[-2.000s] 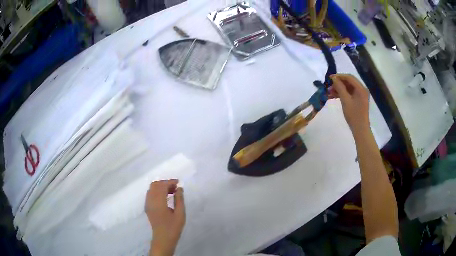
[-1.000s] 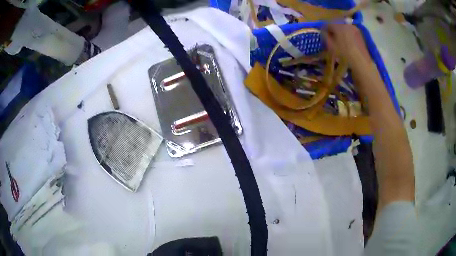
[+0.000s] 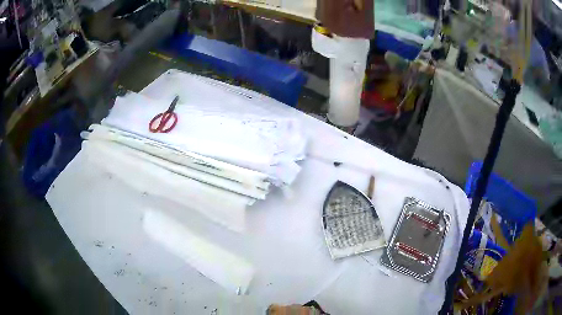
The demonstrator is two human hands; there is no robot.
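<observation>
A narrow folded white piece lies on the white cloth-covered table. Behind it lie long white layered rolls and paper sheets, with red-handled scissors on top. The brown end of the iron's handle shows at the bottom edge, cut off. The silvery iron rest and the metal tray with red-marked items lie at the right. Neither my left hand nor my right hand can be made out. A blurred yellow-brown shape is at the right, over the basket area.
The black hose rises along the table's right side. A blue basket with tools stands beyond it. A small brown stick lies behind the iron rest. A white cylinder and a blue bin stand past the far edge.
The view has swung left and back from the basket. My right hand, over the basket a second ago, no longer shows clearly. The yellow-brown shape looks raised and blurred.
</observation>
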